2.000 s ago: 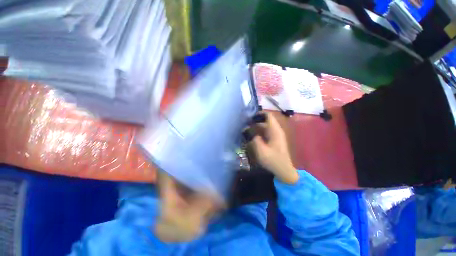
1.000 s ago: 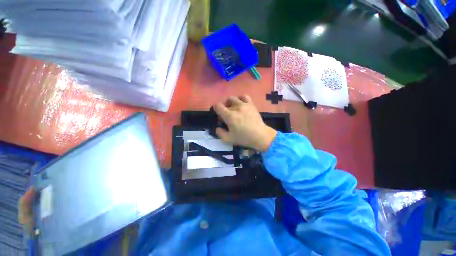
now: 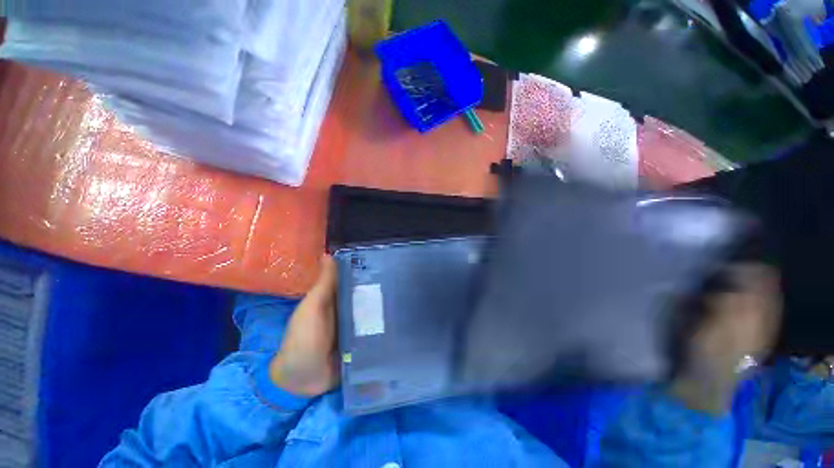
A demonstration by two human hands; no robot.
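My left hand (image 3: 309, 343) grips the left edge of a silvery display panel (image 3: 402, 320), which has a white label near that edge. The panel lies over or just above a black tray (image 3: 407, 215), whose far rim shows behind it; the housing inside is hidden. My right hand (image 3: 732, 329) is at the right, blurred. It holds a blurred greyish sheet (image 3: 576, 283), perhaps film or a bag, that stretches left across the panel's right part.
A tall stack of white sleeves (image 3: 183, 73) stands at the far left. A blue parts bin (image 3: 430, 78), a dotted paper (image 3: 539, 119) and the green conveyor (image 3: 539, 41) lie beyond the tray. A black stack (image 3: 796, 228) stands at right.
The panel has moved from the lower left to over the tray. My right hand has left the housing and moved right, now with the greyish sheet.
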